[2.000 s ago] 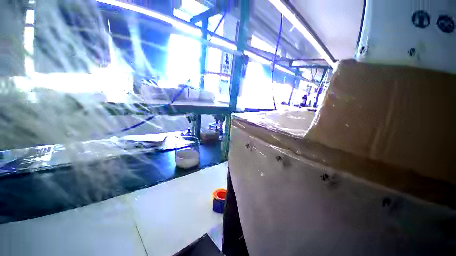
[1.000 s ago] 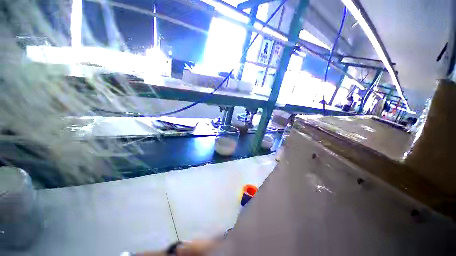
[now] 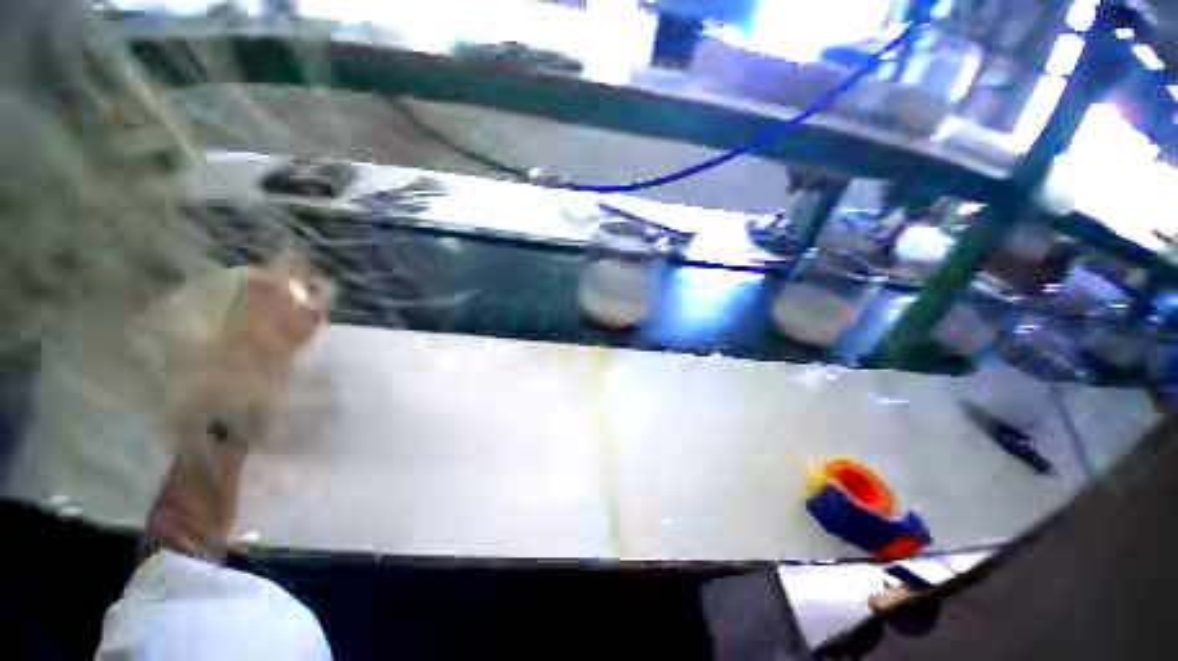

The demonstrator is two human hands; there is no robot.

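Observation:
My left hand (image 3: 271,323) is blurred at the left, above the white bench (image 3: 452,446). It has a dark band at the wrist and a white sleeve below. A pale, blurred shape lies beside it behind hazy strands, and I cannot tell whether the hand holds it. My right hand is not in view. A round milky-white housing with a clear upper part (image 3: 618,291) sits on the dark green conveyor (image 3: 478,278). Another housing (image 3: 816,310) sits to its right.
A tape roll with a blue body and orange ring (image 3: 859,506) lies near the bench's front edge. A small dark tool (image 3: 1014,439) lies farther right. A green post (image 3: 962,278) stands by the conveyor, under a green-edged shelf (image 3: 581,106). A large dark surface fills the lower right corner.
The view has swung left and down, so the large grey machine surface has mostly left the picture. My left hand and sleeve now show at the left; the tape roll appears nearer.

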